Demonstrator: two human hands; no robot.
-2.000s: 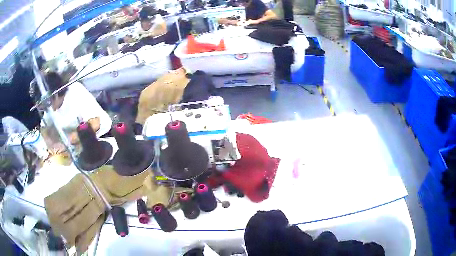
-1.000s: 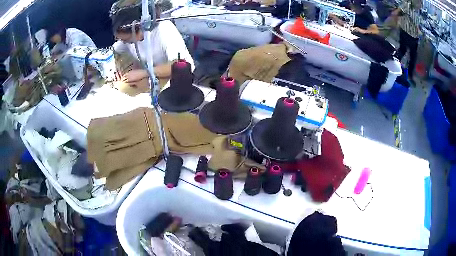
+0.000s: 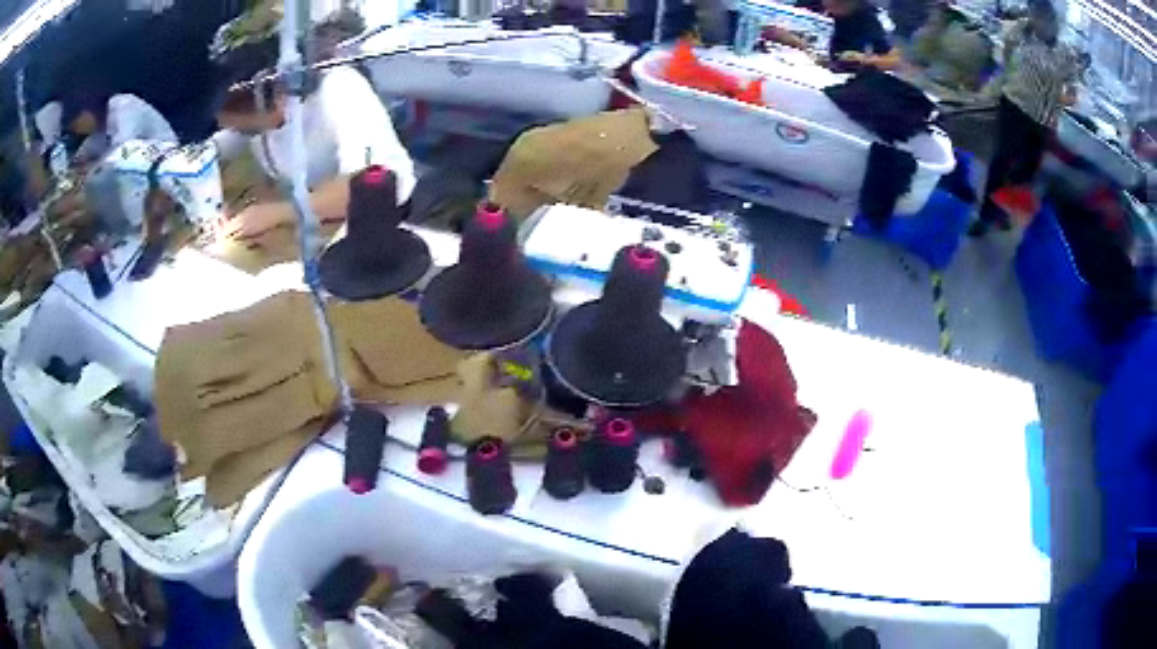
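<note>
Neither of my hands can be made out. A lumpy black fabric bundle (image 3: pixel 733 590) lies nearest in front of me, at the bottom edge, over the rim of a white trough (image 3: pixel 282 545). More black pieces and pale scraps lie inside the trough. On the white table (image 3: pixel 926 507) behind it stand large black thread cones (image 3: pixel 618 342) with pink tips and a row of smaller cones (image 3: pixel 490 475). A crumpled red fabric piece (image 3: pixel 742 425) lies beside a white and blue machine (image 3: pixel 660 254). A bright pink object (image 3: pixel 850 444) lies to its right.
Khaki cut pieces (image 3: pixel 241 380) lie at left behind a metal pole (image 3: pixel 305 216). A person in white (image 3: pixel 355 133) works at a machine at upper left. Another trough (image 3: pixel 102 507) holds scraps. Blue crates (image 3: pixel 1078 279) stand on the floor at right. A person in a striped top (image 3: pixel 1040 83) stands at the back.
The view swung right-to-left, bringing the left trough and the worker in white closer into view, then shifted slightly back. The table items keep their places. The striped-top person is more fully visible.
</note>
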